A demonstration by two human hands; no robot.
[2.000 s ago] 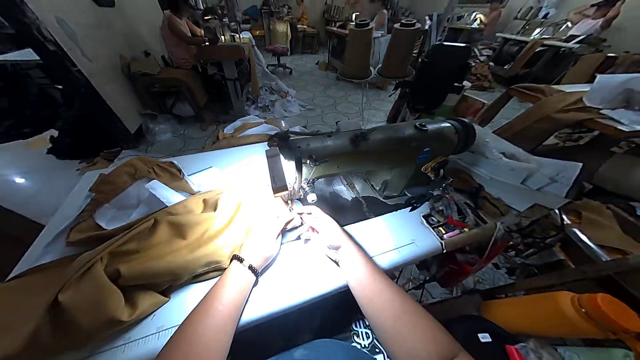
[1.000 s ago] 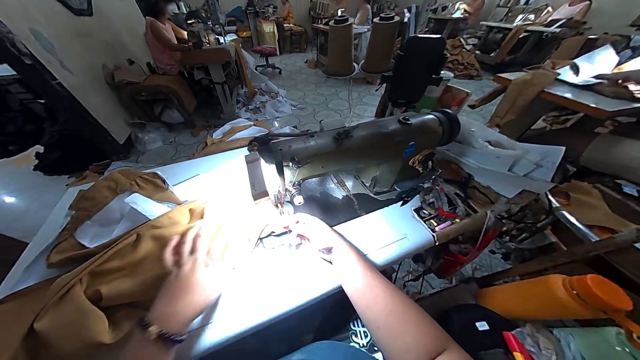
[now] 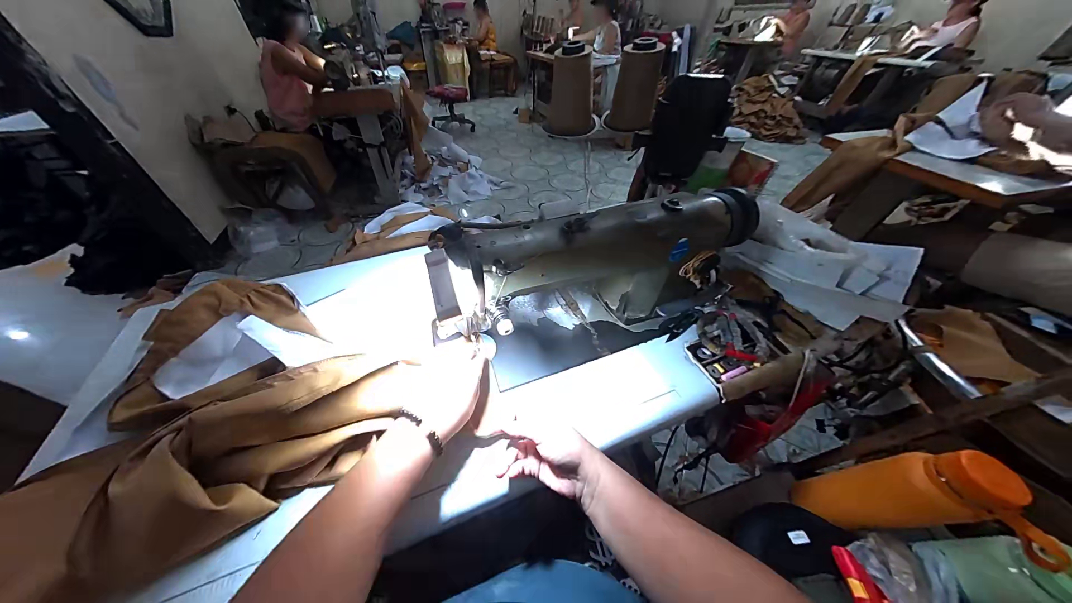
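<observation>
My left hand (image 3: 452, 389), with a beaded bracelet at the wrist, rests by the needle area of an industrial sewing machine (image 3: 586, 243). Its fingertips touch brown cloth at the presser foot (image 3: 473, 325); glare hides their exact hold. My right hand (image 3: 548, 456) is nearer me at the table's front edge, palm partly up, its fingers curled near a narrow brown strip (image 3: 492, 410); whether they grip it is unclear. A large piece of brown fabric (image 3: 209, 444) lies bunched left of the left hand, with white material (image 3: 209, 360) in its folds.
A tray of bobbins and small tools (image 3: 724, 360) sits at the table's right end. An orange bottle (image 3: 913, 490) lies at the lower right. Behind the machine stand thread cones (image 3: 572, 92) and a black chair (image 3: 688, 126). Several people work at other tables, one at the upper left (image 3: 289, 75).
My left hand has moved from the brown fabric at the left to the needle area. My right hand has moved from near the needle toward the table's front edge.
</observation>
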